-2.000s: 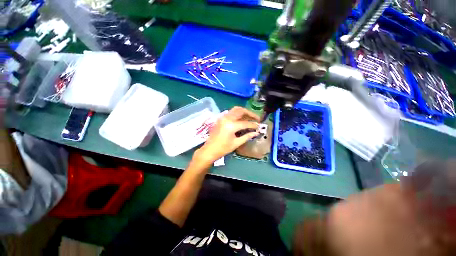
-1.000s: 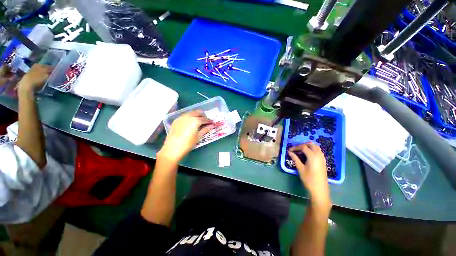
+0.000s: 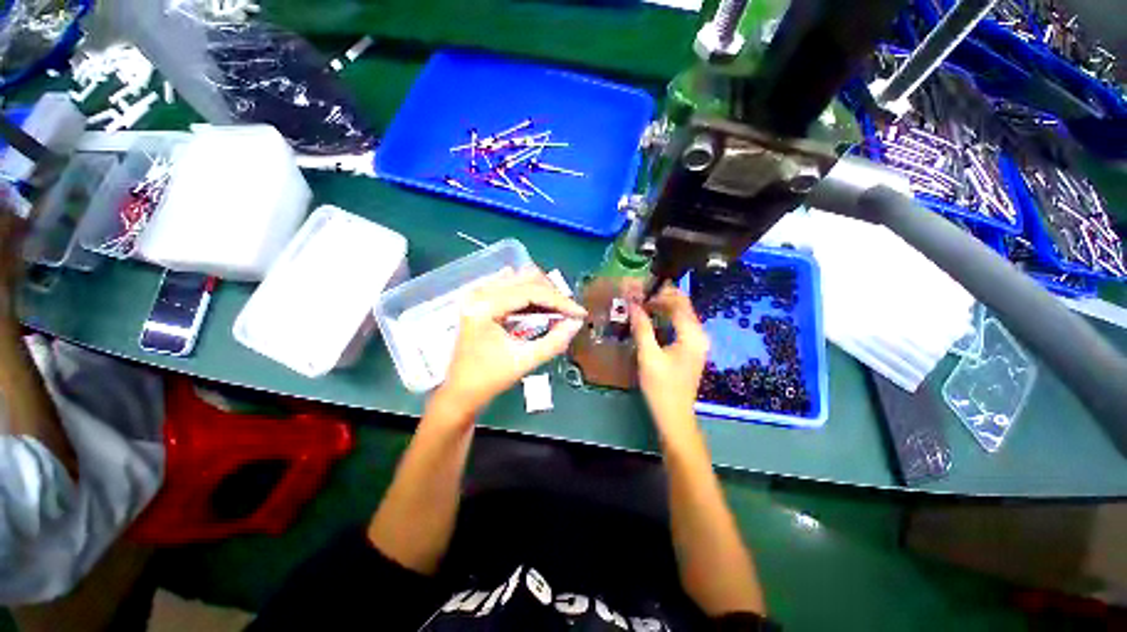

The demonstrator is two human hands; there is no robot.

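Observation:
My left hand (image 3: 494, 340) is closed around a thin stick part (image 3: 562, 316), its tip pointing right toward the fixture. My right hand (image 3: 671, 354) has its fingertips at the small silver fixture (image 3: 619, 311), partly hiding it; any black ring between them is too small to tell. The fixture sits on the brownish press base plate (image 3: 604, 358) under the dark press head (image 3: 729, 179). The clear plastic box (image 3: 410, 351) with sticks is partly behind my left hand. The small blue tray (image 3: 817, 358) of black rings is right of my right hand.
A large blue tray (image 3: 420, 124) holds scattered sticks behind. The grey press lever (image 3: 989, 266) crosses the right side. White tubs (image 3: 324, 290), a phone (image 3: 176, 312), white sheets (image 3: 884, 309) and a small clear box (image 3: 991, 385) lie around. Another person's arm (image 3: 35, 383) is far left.
My left hand has moved right from the clear box, now with a stick. My right hand has left the small blue tray and moved left to the fixture.

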